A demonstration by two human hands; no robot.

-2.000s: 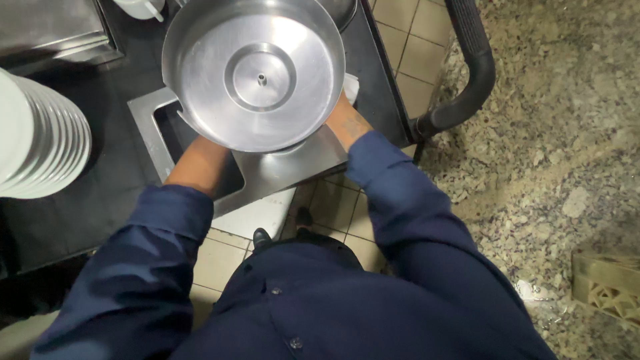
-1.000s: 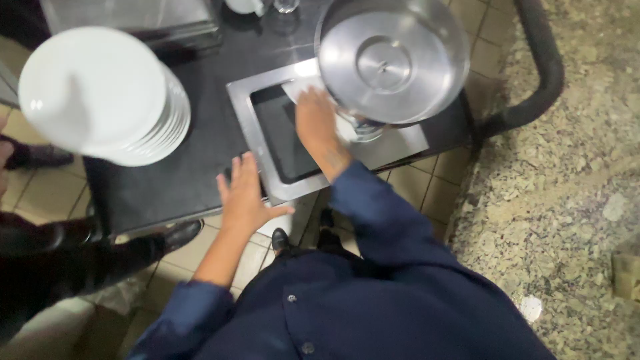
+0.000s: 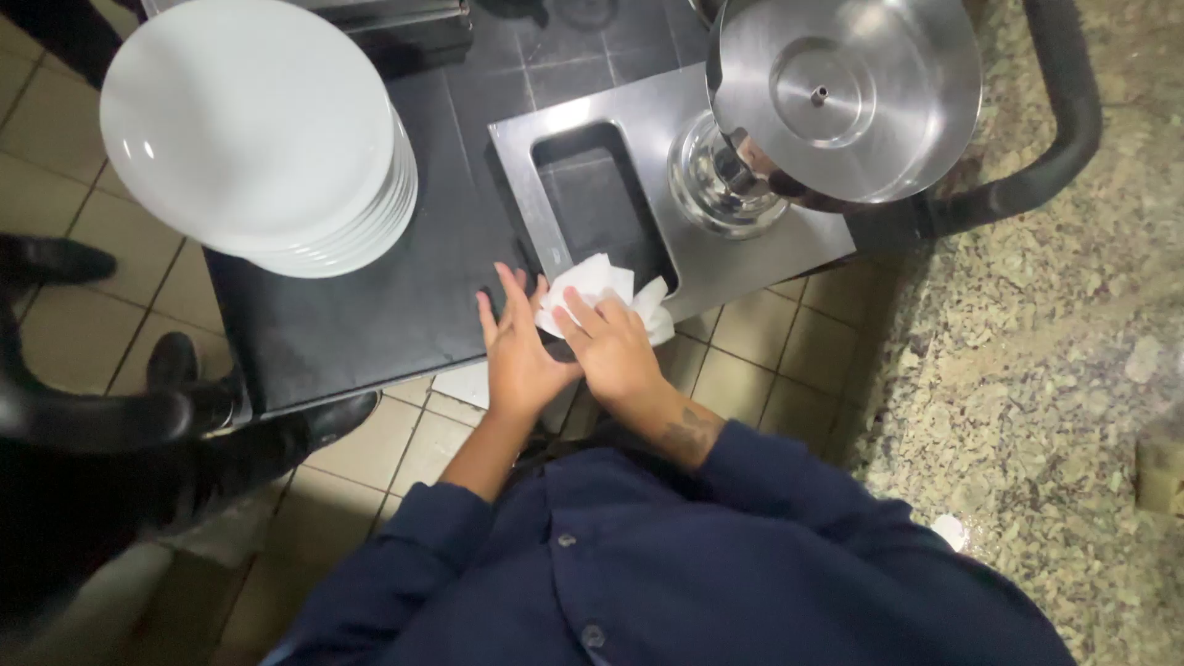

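Note:
My right hand [image 3: 612,347] presses a crumpled white paper napkin [image 3: 592,289] near the front edge of a stainless steel frame with a rectangular opening [image 3: 523,176]. My left hand [image 3: 518,347] is just left of it, fingers spread, its thumb side close to the right hand; nothing shows in its grip. The frame lies on the black cart top [image 3: 370,342]. On its right part stands a round metal base [image 3: 712,185], partly beneath a wide stainless steel bowl-shaped vessel [image 3: 846,92] with a small central stud.
A tall stack of white plates [image 3: 250,120] stands on the cart's left side. A metal tray [image 3: 398,14] lies behind. A black curved handle [image 3: 1064,139] juts out at the right, beside a granite counter [image 3: 1045,370]. At left, another person's shoe [image 3: 342,416] is near the cart.
Both hands were under the steel vessel two seconds ago. The right hand has since moved with the napkin to the frame's front edge, and the left hand has come beside it.

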